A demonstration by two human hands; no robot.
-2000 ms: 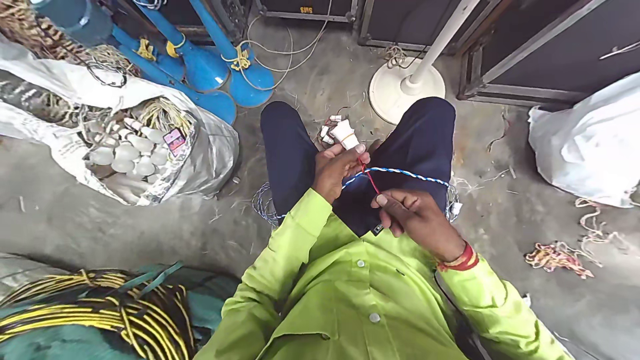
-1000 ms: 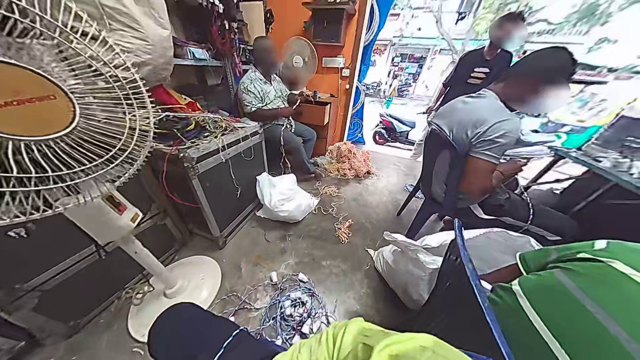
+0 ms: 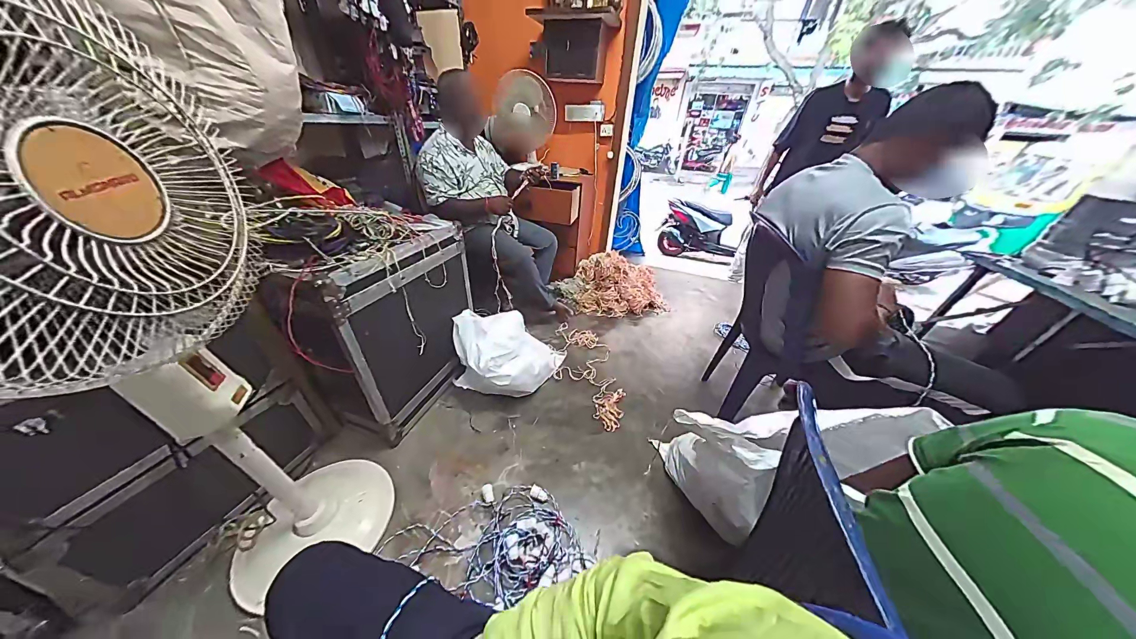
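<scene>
Neither of my hands shows in the head view; only a lime-green sleeve (image 3: 657,603) and my dark trouser knee (image 3: 355,590) appear along the bottom edge. A blue-and-white twisted wire (image 3: 404,608) lies across that knee. Beyond it, on the concrete floor, is a tangled heap of blue-and-white wire (image 3: 524,541) with white fittings among its loops. What my hands hold or touch is hidden below the frame.
A pedestal fan (image 3: 306,497) stands at left beside black flight cases (image 3: 399,328). A white sack (image 3: 504,355) and orange wire heap (image 3: 617,284) lie ahead. Several people sit or stand around; a green-shirted person (image 3: 1021,524) is close at right.
The view has swung from my lap to the room. Two seconds ago both hands were over my lap, with white fittings and a red wire; now they are out of frame.
</scene>
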